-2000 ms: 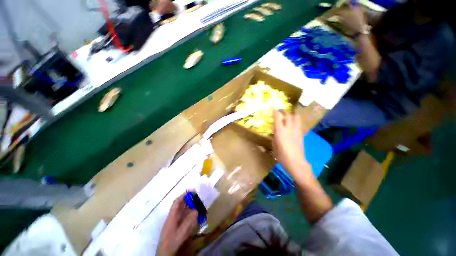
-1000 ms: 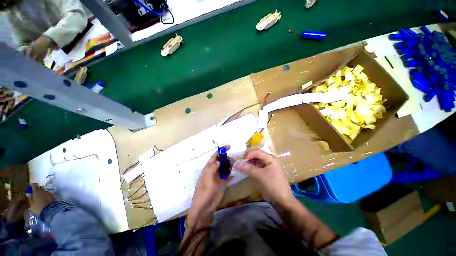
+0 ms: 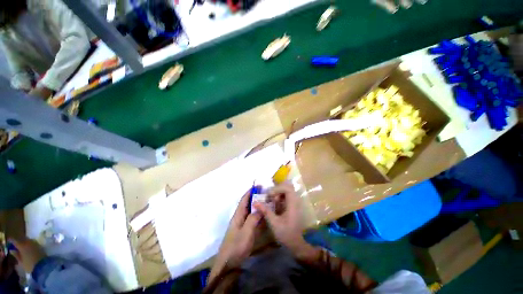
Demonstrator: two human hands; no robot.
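Note:
A blue battery cell (image 3: 253,195) is upright between my hands above the white sheets (image 3: 200,212). My left hand (image 3: 239,232) is closed around it from the left. My right hand (image 3: 287,215) has its fingers on a small white pad (image 3: 260,198) against the cell's side. The fingers hide most of the cell. A white liner strip (image 3: 321,127) runs from the bench into a carton (image 3: 367,163) of yellow pads (image 3: 387,129). A small amber piece (image 3: 281,173) lies just beyond my right hand.
Several thin brown leads (image 3: 148,246) lie left of the sheets. A green conveyor (image 3: 218,92) carries tan packs (image 3: 276,47) and a blue cell. A grey post (image 3: 74,135) stands left. A blue cell pile (image 3: 481,77) and blue stool (image 3: 404,212) are right. A person's sleeve (image 3: 66,278) is lower left.
My right hand, earlier at the yellow pads, came to the cell in my left hand. Since the last earlier frame, a white pad shows on the cell. The packs on the conveyor have shifted left.

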